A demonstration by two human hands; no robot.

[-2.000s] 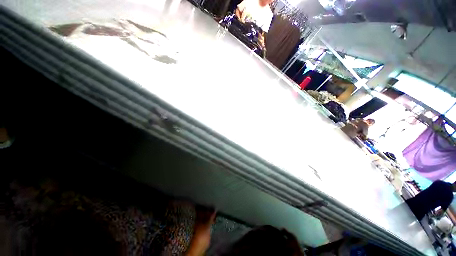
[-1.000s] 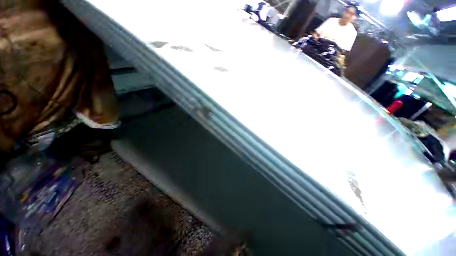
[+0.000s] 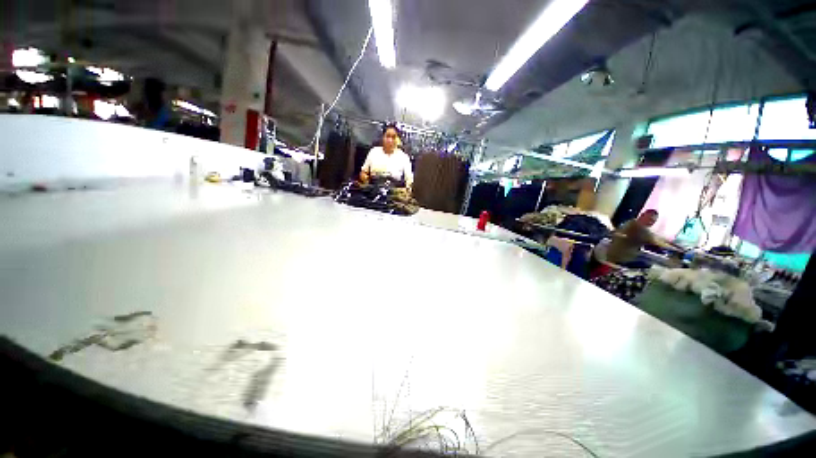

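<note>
A long pale work table (image 3: 358,295) fills the lower half of the head view, its dark near edge bending along the bottom. Small dark marks or scraps (image 3: 112,335) lie on it at the near left, and another dark smudge (image 3: 255,367) lies right of them. Fine dark strands (image 3: 438,431) show at the bottom centre; what they belong to is cut off. Neither of my hands is in the picture.
A person (image 3: 387,165) in a white top stands at the table's far side behind dark garments (image 3: 380,195). Hanging garments (image 3: 440,182) are behind. A red object (image 3: 483,220) stands at the far edge. Another person (image 3: 626,243) leans forward at the right, near white cloth (image 3: 716,293).
The view has levelled and lifted from the tilted table edge and floor to the tabletop and room. The brown cloth and the floor seen earlier are out of view.
</note>
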